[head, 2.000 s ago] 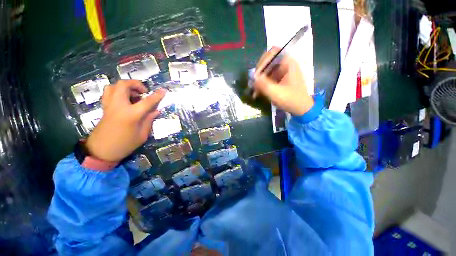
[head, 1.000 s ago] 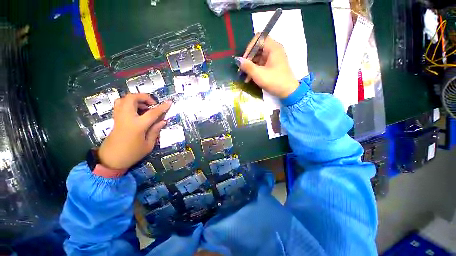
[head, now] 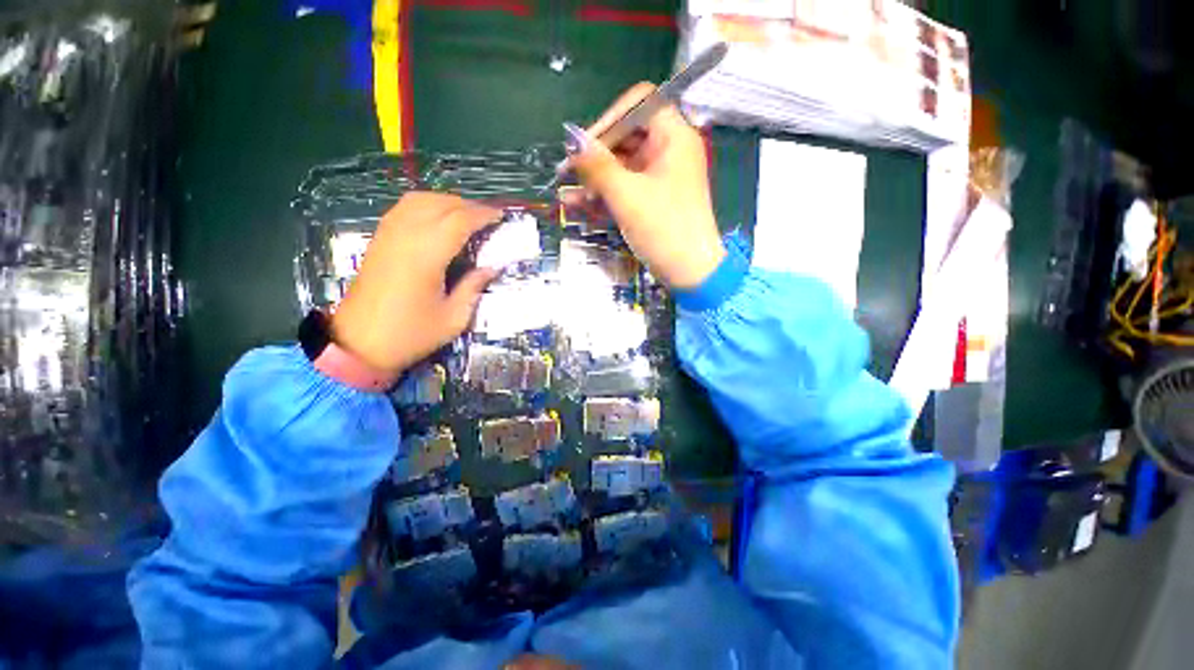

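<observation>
A clear blister tray (head: 312, 196) lies in front of me, holding rows of small circuit boards (head: 520, 435) with silver metal areas; some glare white. My left hand (head: 422, 278) is over the tray's upper left part, its thumb and fingers at a glaring white board (head: 508, 244). Whether it grips the board or only touches it, I cannot tell. My right hand (head: 642, 177) holds dark grey tweezers (head: 691, 72) above the tray's upper right part. The tweezers' working tips are blurred among the fingers.
A white liner sheet (head: 811, 223) lies right of the tray. Behind it is a thick stack of sticker sheets (head: 825, 66). Narrow white papers (head: 936, 295) lie further right, with orange wires (head: 1152, 295) and a fan (head: 1169, 408) beyond. Stacked shiny trays (head: 79, 288) stand at left.
My right hand has moved left with the tweezers, from beside the liner to over the tray. The view has shifted, and the sticker sheet stack now shows more fully at the top.
</observation>
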